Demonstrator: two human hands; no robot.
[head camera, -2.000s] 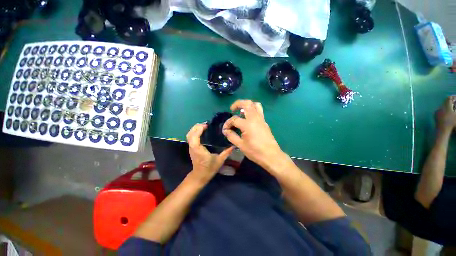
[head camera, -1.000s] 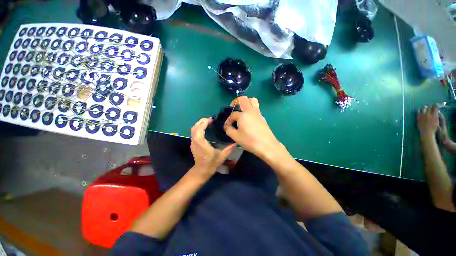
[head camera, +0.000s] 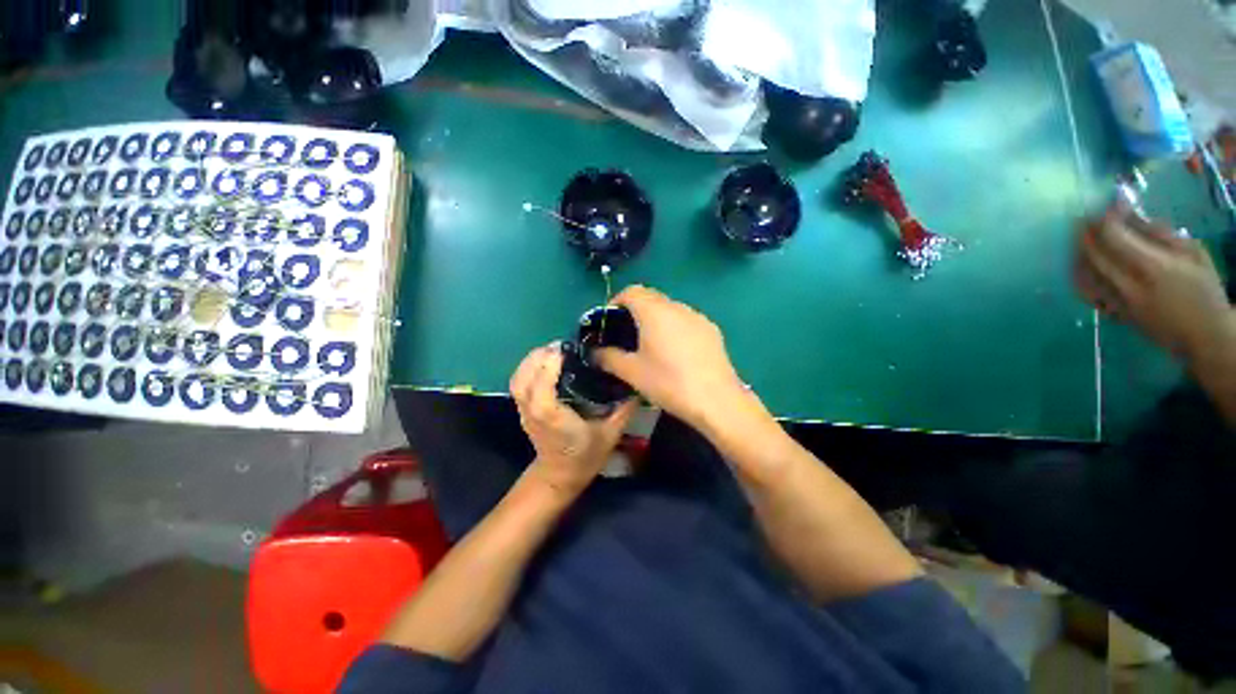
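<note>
My left hand (head camera: 556, 418) holds a glossy black housing (head camera: 591, 384) from its left and lower side, at the bench's front edge, open side up. My right hand (head camera: 672, 355) has its fingers inside the housing's open side; what they touch in there is hidden. A thin pale lead (head camera: 606, 288) with a white tip sticks up from this housing. A second black housing (head camera: 605, 217) lies open side up beyond my hands, with a lead trailing left. A third black housing (head camera: 758, 208) lies to its right.
A white foam tray (head camera: 389, 244) of round dark modules lies at the left. A red wire bundle (head camera: 893, 213) lies right of the housings. Black shells (head camera: 811, 122) and whitish wrap (head camera: 651, 61) lie at the back. Another person's hand (head camera: 1141, 275) is at the right, near a blue-white packet (head camera: 1141, 98).
The lead now stands clear above the held housing, and my right fingers reach into it from the right. The other person's hand has come up and left over the bench.
</note>
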